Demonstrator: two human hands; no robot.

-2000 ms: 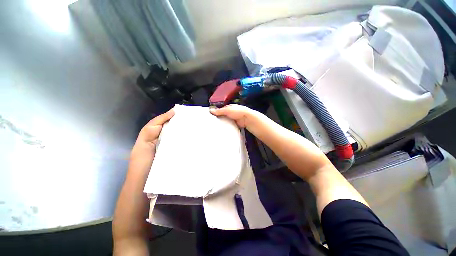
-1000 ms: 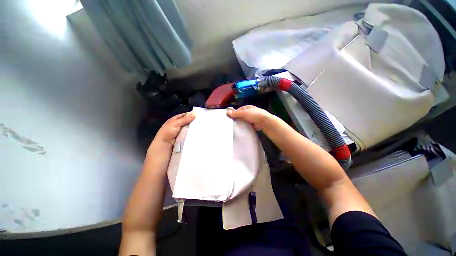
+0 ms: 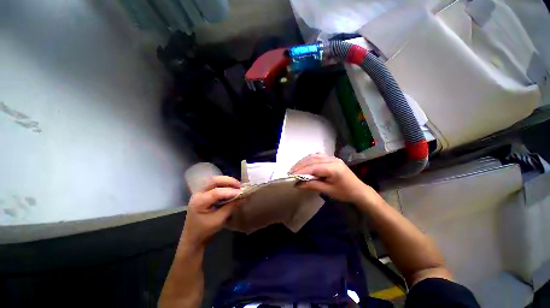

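A cream sewn cover [image 3: 304, 139] is held over the dark-blue apron [image 3: 289, 264], its raw seam edge running across between both hands. A pale panel spreads up and away from the edge, and the duller inner side [image 3: 271, 207] hangs below it. My left hand [image 3: 211, 204] grips the left end of the edge, fingers over and thumb under. My right hand [image 3: 328, 175] pinches the right end the same way. A rounded flap shows beyond my left hand. The fingers hide part of the seam.
A grey ribbed hose [image 3: 392, 90] with red bands curves right of the work, joined to a red nozzle-like part [image 3: 265, 67]. A white-green box [image 3: 360, 117] stands beside it. Large cream covers [image 3: 458, 78] lie at upper right, more [image 3: 458, 210] below. A white panel [image 3: 90, 132] stands left.
The cover has come down nearer the body and is turned, so its seam edge and inner side show instead of the broad pale panel. Both hands have moved lower. The view has tilted further down.
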